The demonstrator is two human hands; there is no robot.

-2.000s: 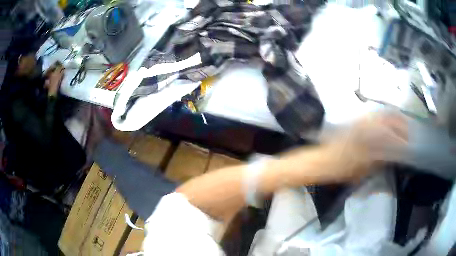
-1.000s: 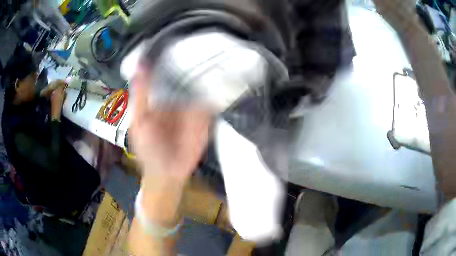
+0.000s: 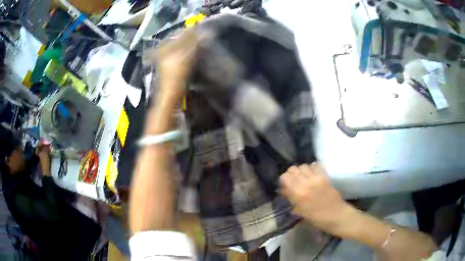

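A plaid garment piece [image 3: 244,183] in black, grey and cream hangs over the front edge of the white table, its upper part blurred. My left hand [image 3: 176,58] is blurred at the garment's upper left; its fingers are not clear. My right hand [image 3: 308,191] is closed on the garment's right edge near the table's front. The sewing machine head [image 3: 375,38] with a teal edge stands at the upper right. Dark snips [image 3: 422,92] and a white strip [image 3: 434,89] lie on its bed.
White table [image 3: 377,168] runs along the right. Black-and-yellow tape [image 3: 116,153] edges the table at left. Another machine [image 3: 71,120] and orange-handled scissors [image 3: 89,166] are further left, beside a person in dark clothes [image 3: 48,219]. A cardboard box shows below.
The plaid piece has spread out and now hangs over the table front. My left hand has moved up and away; my right hand has come onto the garment's edge. The view has shifted.
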